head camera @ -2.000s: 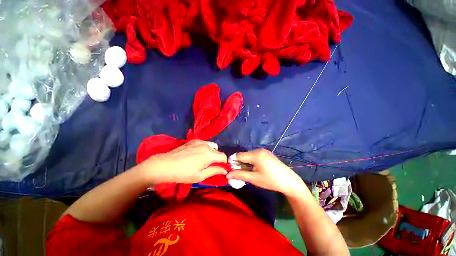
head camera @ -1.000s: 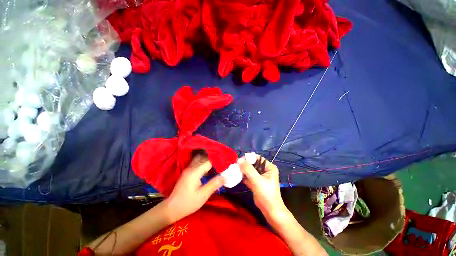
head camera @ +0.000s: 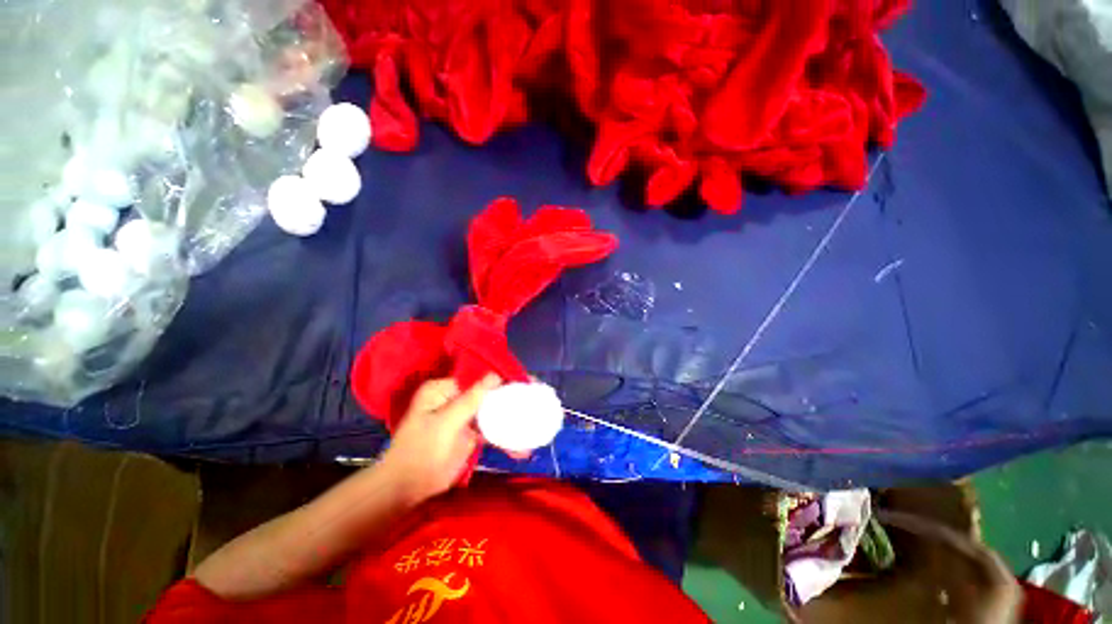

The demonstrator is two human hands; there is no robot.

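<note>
My left hand [head camera: 441,433] holds the red plush piece [head camera: 516,262] near the table's front edge. A white ball [head camera: 521,417] sits at the end of one red lobe beside my left fingertips. The other lobes spread away on the cloth. A pale sewing thread [head camera: 622,429] runs taut from the ball toward the lower right. My right hand [head camera: 957,561] is a heavy blur over the box at the lower right. Its fingers and any needle cannot be made out.
A pile of red plush pieces [head camera: 732,104] lies at the far side. A clear plastic bag [head camera: 183,244] of white balls is at left, with three loose balls [head camera: 332,177] beside it. Another white thread [head camera: 780,299] slants from the pile. A cardboard box [head camera: 787,567] holds scraps below.
My right hand has moved from beside the ball out to the lower right, and the thread is now stretched. My left hand still holds the plush. The whole view has shifted.
</note>
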